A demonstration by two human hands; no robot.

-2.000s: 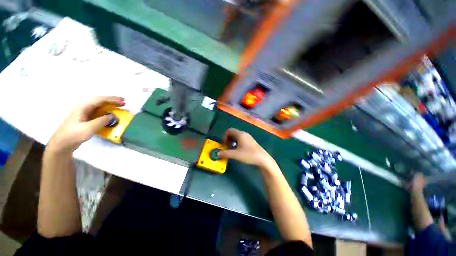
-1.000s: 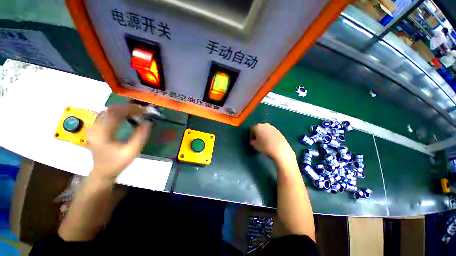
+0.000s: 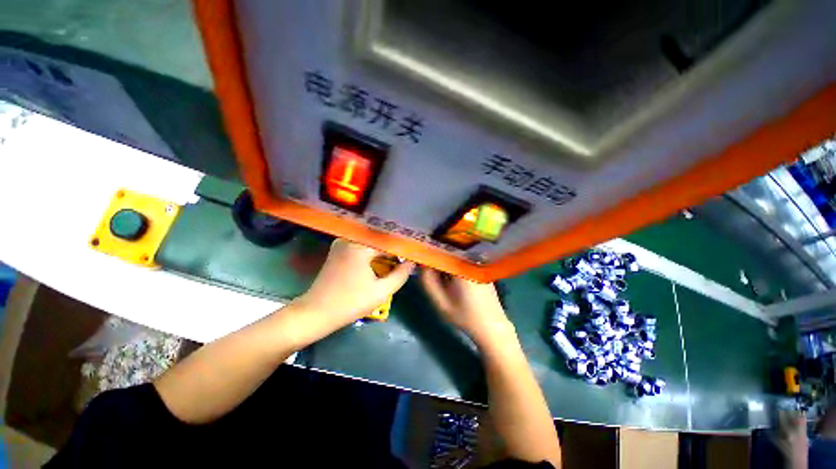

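My left hand (image 3: 353, 279) is over the right yellow button box (image 3: 380, 310), which it mostly covers. Its fingertips are close to my right hand (image 3: 460, 298), just right of it. The control box's lower edge cuts off part of both hands, and I cannot tell whether either holds anything. The left yellow button box (image 3: 136, 226) with its dark-green button is uncovered. The black round cup (image 3: 264, 223) of the press fixture is partly hidden behind the control box, and its inside cannot be made out.
The grey control box (image 3: 422, 119) with orange edges and two lit switches fills the upper middle. Silver metal parts (image 3: 605, 321) are heaped at right. A white sheet (image 3: 55, 211) lies left. A bag of white pieces (image 3: 137, 362) is below left. Another person's hand (image 3: 790, 435) shows at far right.
My left hand has moved right, from the fixture to the right button box. My right hand has shifted slightly left, towards it. The control box now covers more of the view.
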